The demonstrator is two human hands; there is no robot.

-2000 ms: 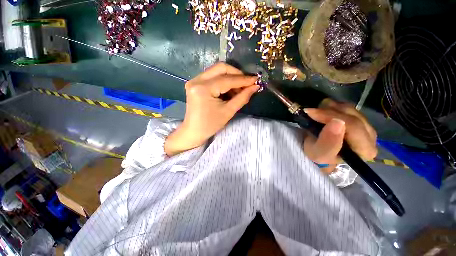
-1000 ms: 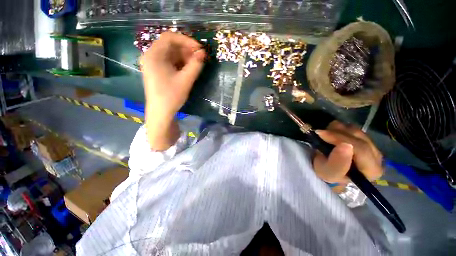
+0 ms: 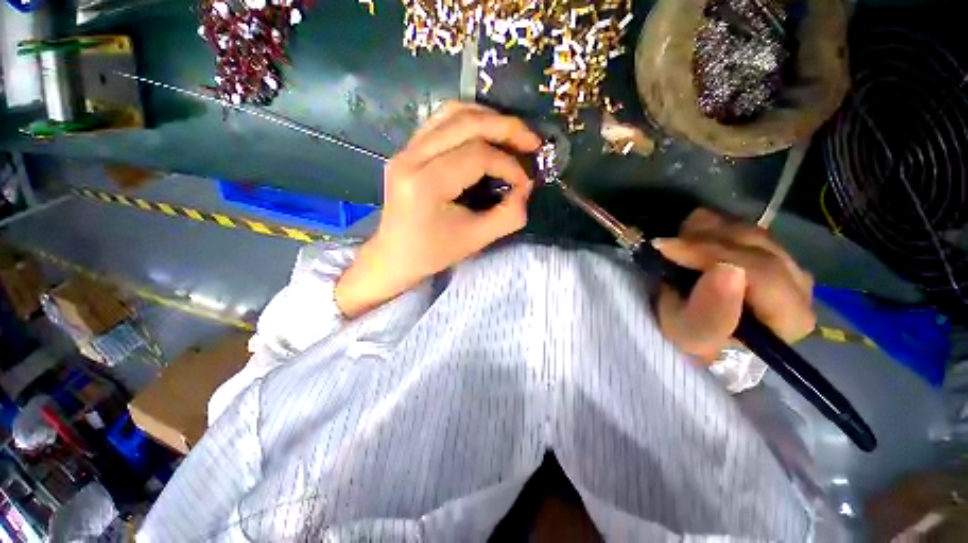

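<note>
My right hand [image 3: 738,284] holds the soldering iron [image 3: 801,380] like a pen, its thin tip pointing up-left at the small shiny workpiece [image 3: 549,159] on the bench. My left hand [image 3: 446,196] is just left of the workpiece, fingers curled and fingertips beside it; whether they pinch a part or the wire is too small to tell. The solder wire [image 3: 265,119] runs from the spool [image 3: 66,87] and goes out of sight at my left hand. Gold-and-white parts [image 3: 578,53] lie in a pile behind the workpiece. Dark-red parts [image 3: 246,48] lie in a pile further left.
The round tub [image 3: 663,80] with metal wool stands behind my right hand. A black spiral wire grille [image 3: 902,159] is at the right. A tan scrap [image 3: 626,136] lies near the iron tip. The bench's front edge crosses beyond my lap; a blue bin [image 3: 287,204] shows below it.
My left hand has moved from the dark-red pile to the workpiece. My right hand still holds the iron at the workpiece. The view has shifted, and the plastic tray behind the piles is out of view.
</note>
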